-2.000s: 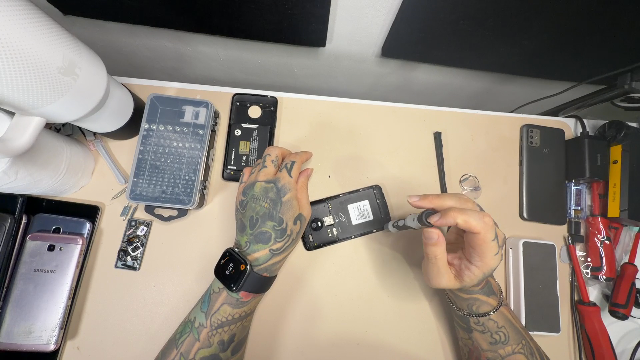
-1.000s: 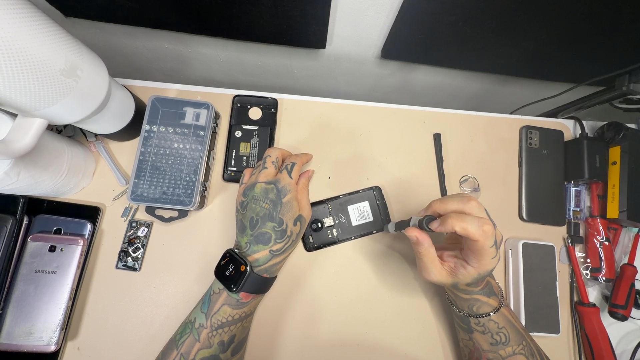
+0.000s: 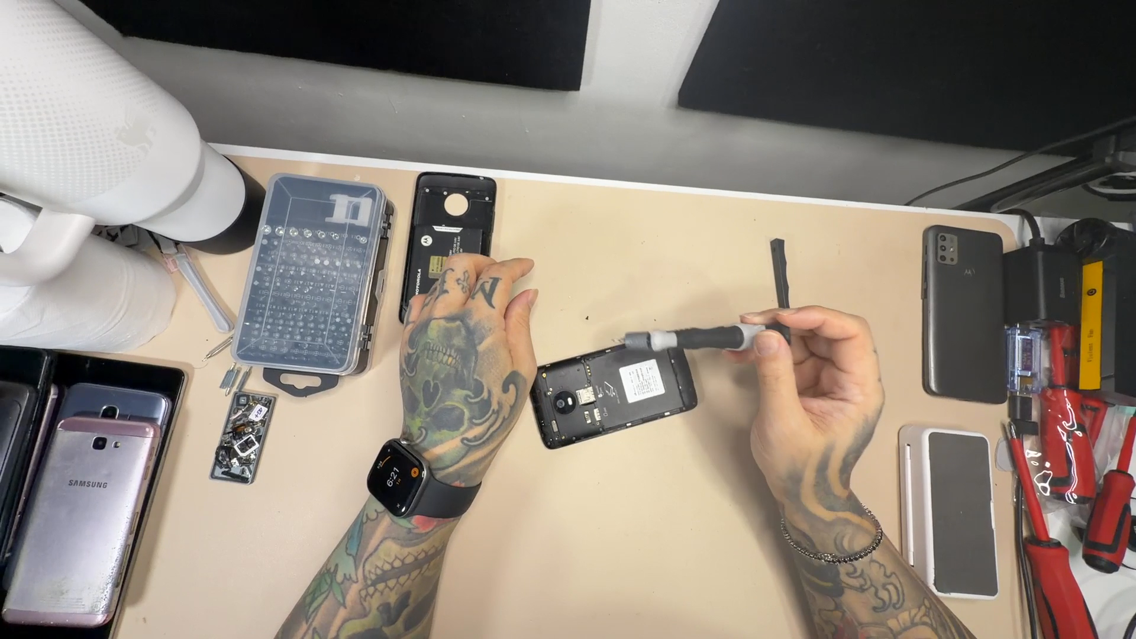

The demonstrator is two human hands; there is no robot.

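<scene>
My left hand (image 3: 466,355), tattooed and wearing a smartwatch (image 3: 399,477), lies palm down over the lower part of a black phone back cover (image 3: 454,191); whether it holds anything beneath is hidden. Right of it lies an opened black smartphone (image 3: 612,393), tilted, its inner side with camera and white label facing up. My right hand (image 3: 812,373) grips a small grey and black precision screwdriver (image 3: 710,338) between thumb and fingers, level above the phone's top right edge. Just behind those fingers lies a thin black pry tool (image 3: 780,271).
A clear-lidded bit case (image 3: 311,275) and a small tray of tiny parts (image 3: 242,437) are at left, beside a phone box (image 3: 151,382) and white bottle (image 3: 106,115). At right are a dark phone (image 3: 963,311), a white device (image 3: 954,510) and red-handled tools (image 3: 1056,577).
My right hand has raised the screwdriver away from the phone's right end and swung it to point left. My left hand and the phone have hardly moved.
</scene>
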